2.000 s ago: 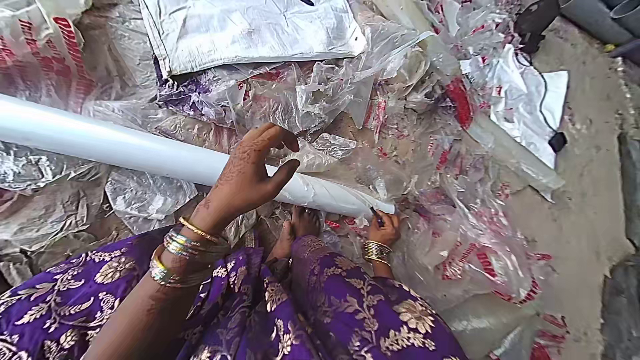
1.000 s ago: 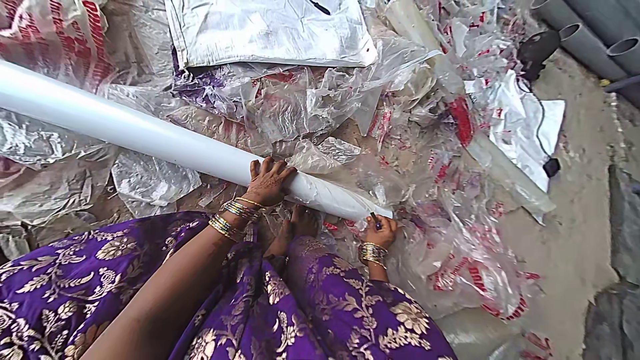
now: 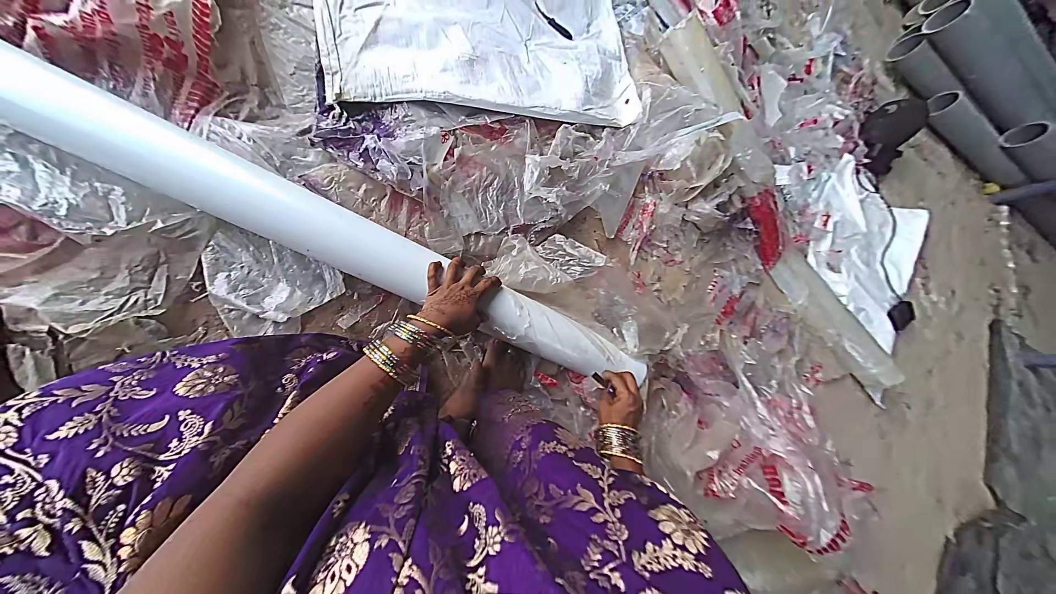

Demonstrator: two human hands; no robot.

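Note:
A long white pipe (image 3: 313, 219) slants from the upper left down to the middle, its near end wrapped in clear plastic film (image 3: 561, 330). My left hand (image 3: 458, 299) lies over the top of the pipe with the fingers spread across it. At the pipe's right end is my right hand (image 3: 620, 398), its fingers closed on a small dark object (image 3: 601, 380), too small to name. My bare feet (image 3: 487, 379) stand just below the pipe, partly hidden by a purple and gold cloth garment (image 3: 429, 495).
Crumpled clear plastic with red print (image 3: 767, 478) covers much of the ground. A white sack (image 3: 478, 62) lies beyond the pipe. To the right are a rolled clear plastic tube (image 3: 833, 322), a white sheet with a dark cord (image 3: 858, 247), and several grey pipes (image 3: 973, 132) stacked at the top corner.
My left hand was raised above the pipe two seconds ago; it came down onto it and remains there. My right hand has stayed at the pipe's end.

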